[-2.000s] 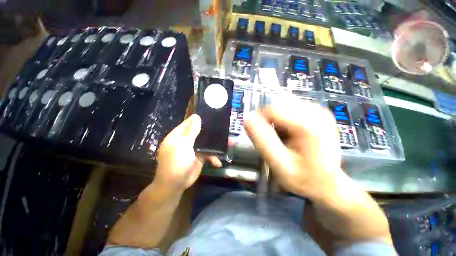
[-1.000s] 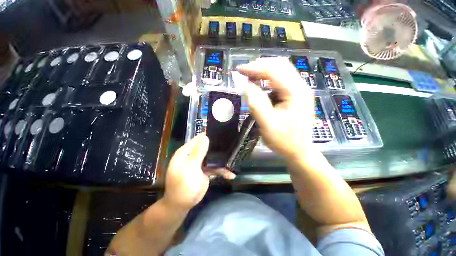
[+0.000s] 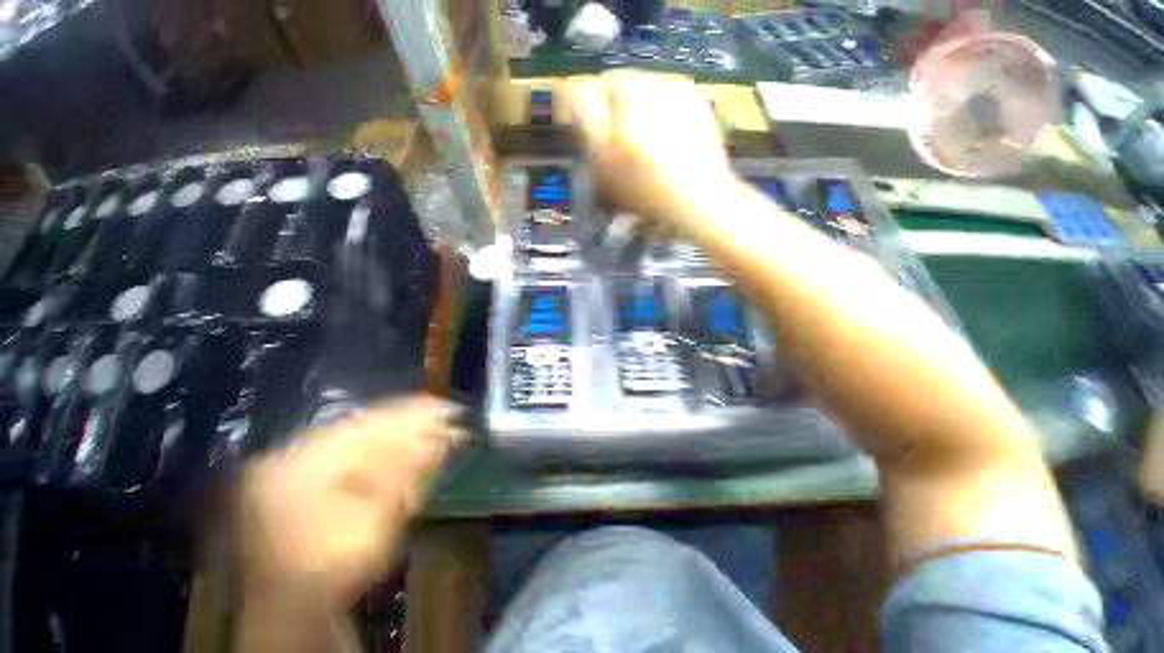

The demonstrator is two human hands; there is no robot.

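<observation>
The clear tray (image 3: pixel 715 440) holds keypad phones (image 3: pixel 545 344) with blue screens in two rows. My right hand (image 3: pixel 645 140) is blurred over the yellow-brown ledge behind this tray, and my forearm crosses above the tray's right part. Its fingers are curled, and I cannot tell whether they hold anything. My left hand (image 3: pixel 345 491) is blurred at the front right corner of the black tray stack (image 3: pixel 275 344). Black slabs with white round spots (image 3: pixel 285 299) lie in that stack. A dark blur above my left hand hides detail, so its grip is unclear.
One small phone (image 3: pixel 541 107) shows on the ledge left of my right hand. A pink fan (image 3: pixel 983 109) stands behind at right. A pale upright post (image 3: pixel 447 121) rises between the stacks, with a white round knob (image 3: pixel 488 263) near its foot. More trays lie farther back.
My left hand has moved left and down, away from the clear tray. My right hand has moved up and back to the ledge. The black slab between my hands is no longer seen there.
</observation>
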